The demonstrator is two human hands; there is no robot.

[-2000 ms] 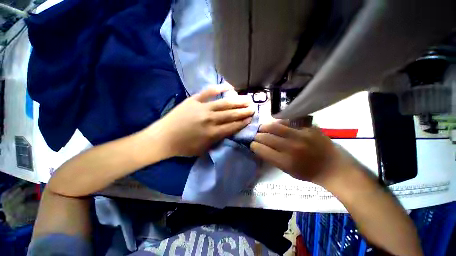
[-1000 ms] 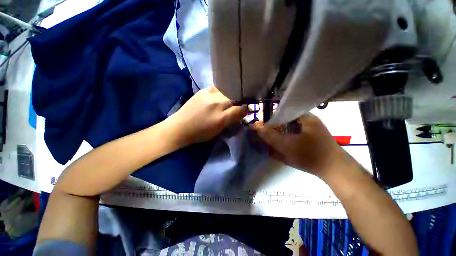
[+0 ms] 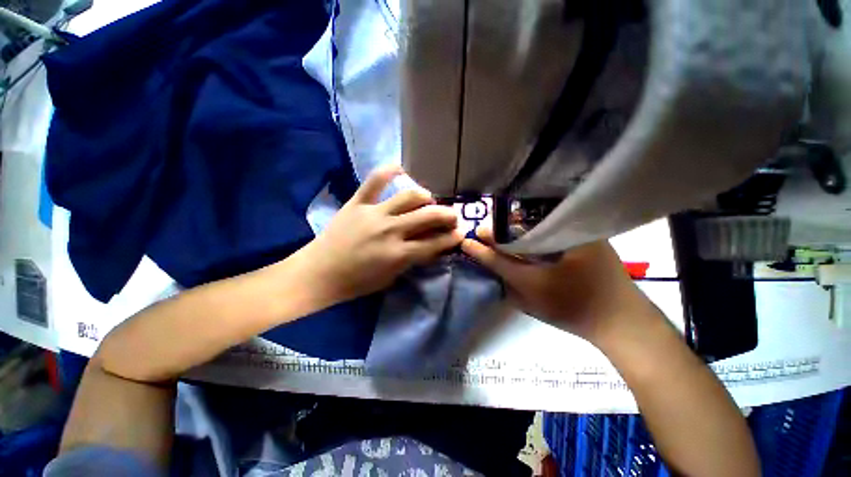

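Observation:
Navy fabric (image 3: 205,158) lies spread left of the needle, with pale blue-grey fabric (image 3: 364,102) beside it. A pale flap (image 3: 434,317) hangs toward the table's front edge. My left hand (image 3: 387,233) lies on the fabric left of the presser foot (image 3: 473,210), fingers spread, fingertips close to the foot. My right hand (image 3: 560,284) is just right of the foot, with thumb and fingertips at the fabric edge, partly hidden by the machine head (image 3: 523,102). Whether its fingers pinch the cloth is unclear.
A black smartphone (image 3: 718,307) lies on the white table at the right, partly behind a ribbed knob (image 3: 744,238). A short red strip (image 3: 636,270) is right of my right hand. A printed ruler scale (image 3: 560,380) runs along the front edge. Blue crates (image 3: 606,445) are below.
The pale flap under my hands has turned and now hangs forward, creased. My right fingertips have moved in closer to the foot. The camera view has shifted, so the machine head appears larger.

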